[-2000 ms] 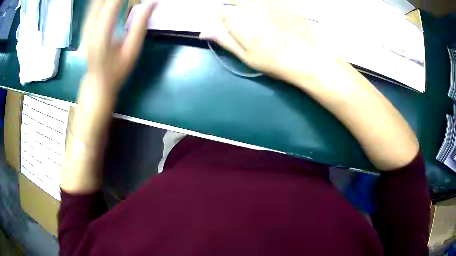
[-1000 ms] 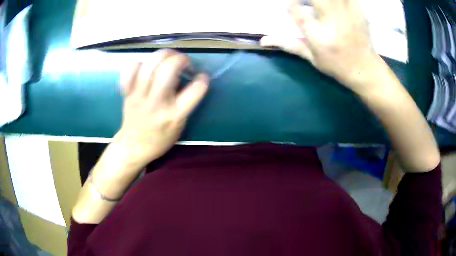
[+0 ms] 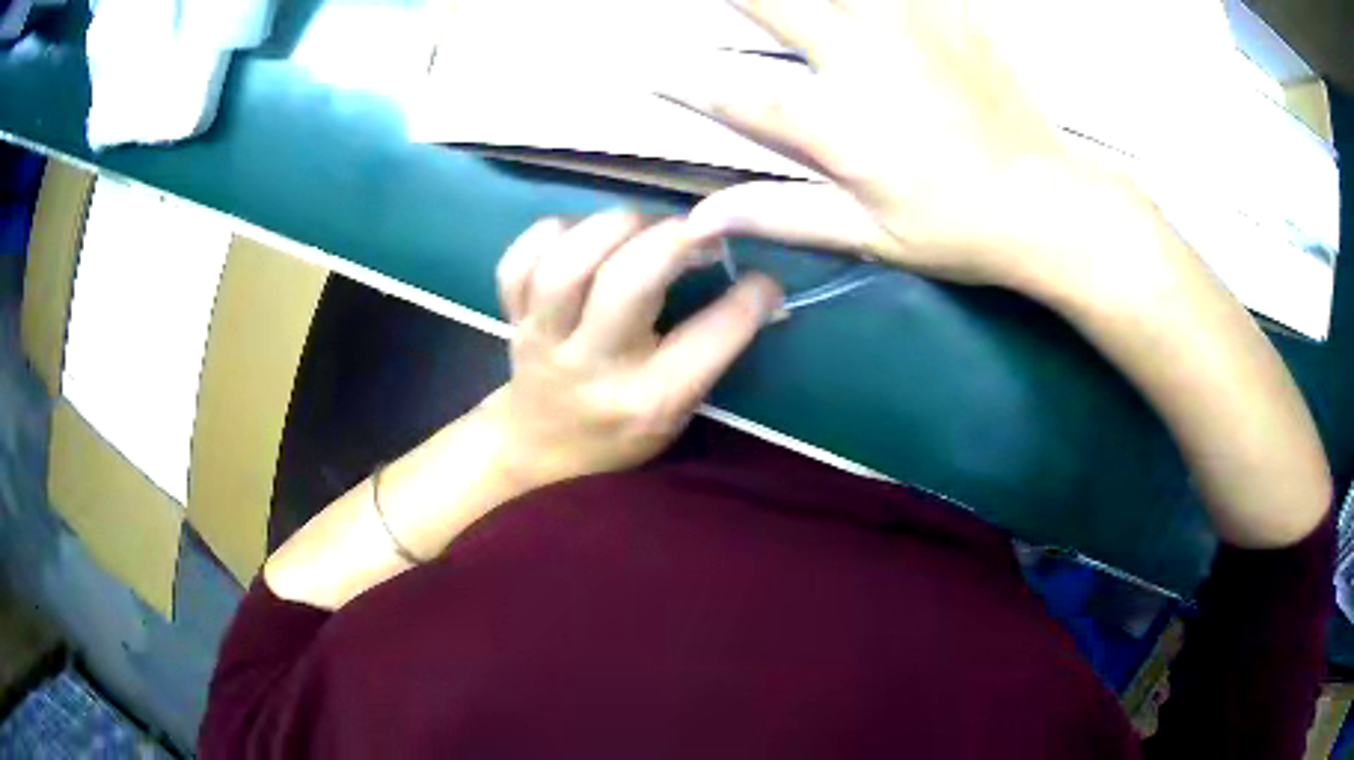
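A long white card insert (image 3: 579, 89) covers the carton at the bench's far side; a thin brown carton edge (image 3: 624, 169) shows under its near edge. A clear plastic carry handle (image 3: 832, 291) curves out from the carton's near edge. My left hand (image 3: 631, 319) is closed on the handle's left part, thumb and fingers pinching it, slightly blurred. My right hand (image 3: 891, 141) lies spread over the white insert and the carton's near edge, fingers apart, thumb reaching toward my left hand. What lies under my right palm is hidden.
The glossy dark green bench (image 3: 950, 386) has a pale near edge. White wrapped pieces (image 3: 156, 74) lie at its far left. Below the bench at left stands an open brown carton (image 3: 253, 401) with a white sheet in it. Something blue (image 3: 1091, 609) shows under the bench at right.
My left hand has come from the left side to the carry handle and pinches it. My right hand stays over the insert, now closer to my left. The view has tilted.
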